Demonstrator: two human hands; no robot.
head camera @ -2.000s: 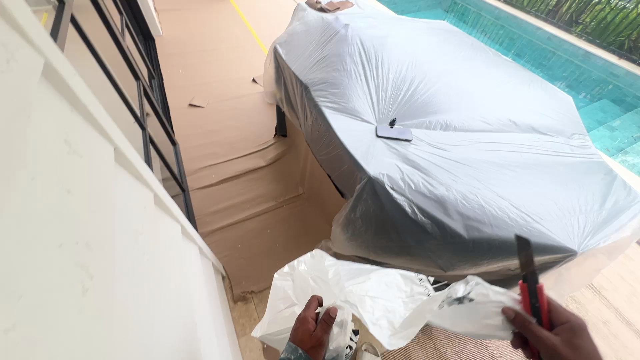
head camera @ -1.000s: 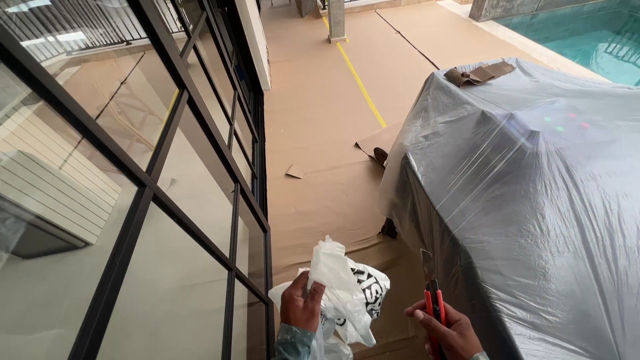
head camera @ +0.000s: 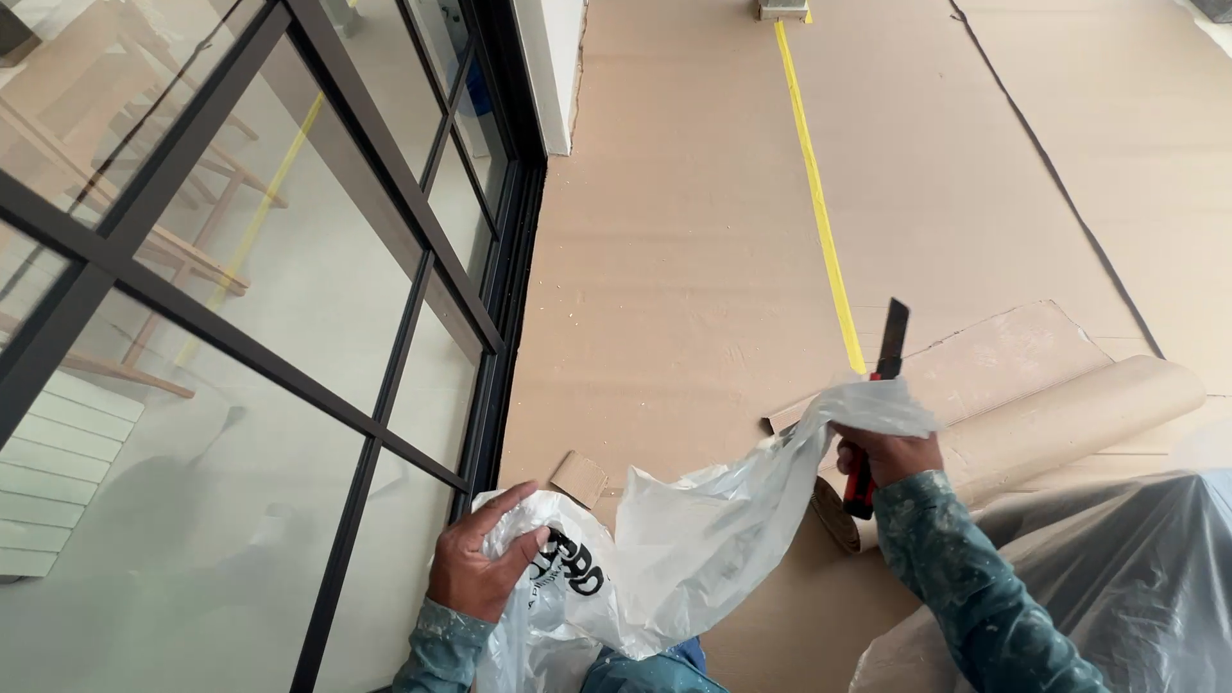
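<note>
A crumpled white plastic bag with black printing is stretched between my two hands. My left hand grips its left part between thumb and fingers, low in front of the glass door. In my right hand are a red and black utility knife and the other end of the bag. The knife's dark blade points up and away from me, bare above the plastic. Part of the knife's handle is hidden by the bag and my fingers.
Black-framed glass doors line the left side. Brown protective paper with yellow tape covers the floor. A partly unrolled paper roll lies at the right, beside plastic sheeting. A small paper scrap lies near the door track.
The view has swung left, away from the pool and covered furniture. A second ago the bag hung from my left hand alone; now my right hand holds part of it too, with the knife.
</note>
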